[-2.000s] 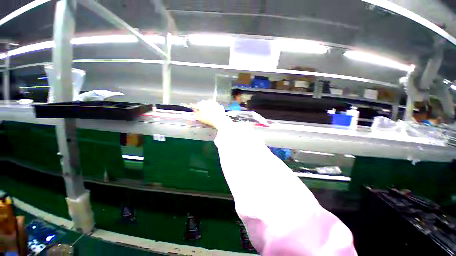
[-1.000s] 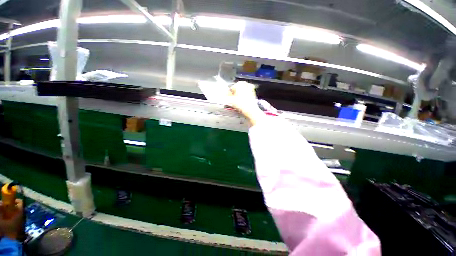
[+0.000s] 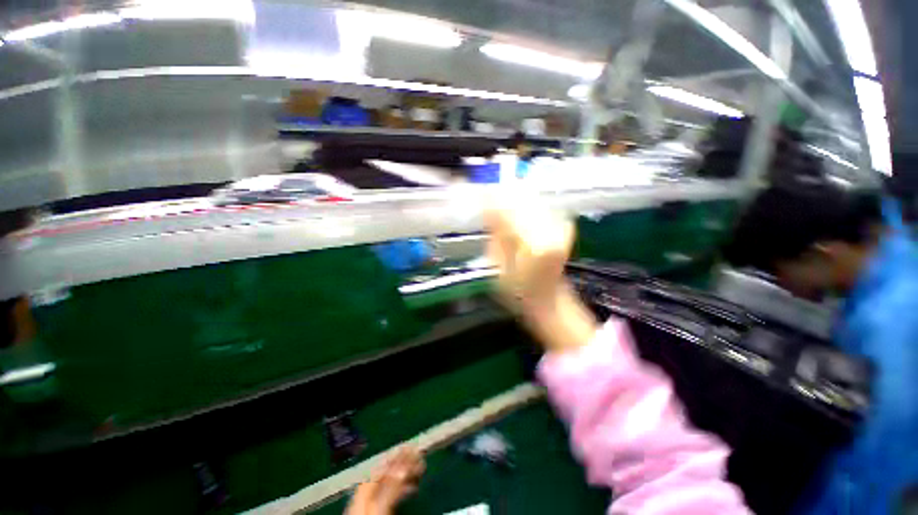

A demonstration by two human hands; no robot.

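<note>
My right hand [image 3: 533,246], bare with a pink sleeve, is raised in the middle of the view and blurred. A pale sheet [image 3: 408,171] extends left from its fingers, its near end lost in glare. My left hand [image 3: 388,483] is low in the view beside the white rail [image 3: 463,427], cut off by the bottom edge; its grip is unclear. A small whitish scrap pile [image 3: 488,448] lies on the green bench right of the rail. Part of a white strip [image 3: 468,510] shows at the bottom edge.
Dark phones [image 3: 344,437] lie on the green belt beyond the rail. A black tray stack with phones on top [image 3: 705,322] stands at the right. A person in blue [image 3: 891,352] bends beside it. A long raised shelf [image 3: 151,241] crosses behind.
The view has turned right. My right hand has come away from the raised shelf with the pale sheet. My left hand, the scrap pile and the person at right have come into view.
</note>
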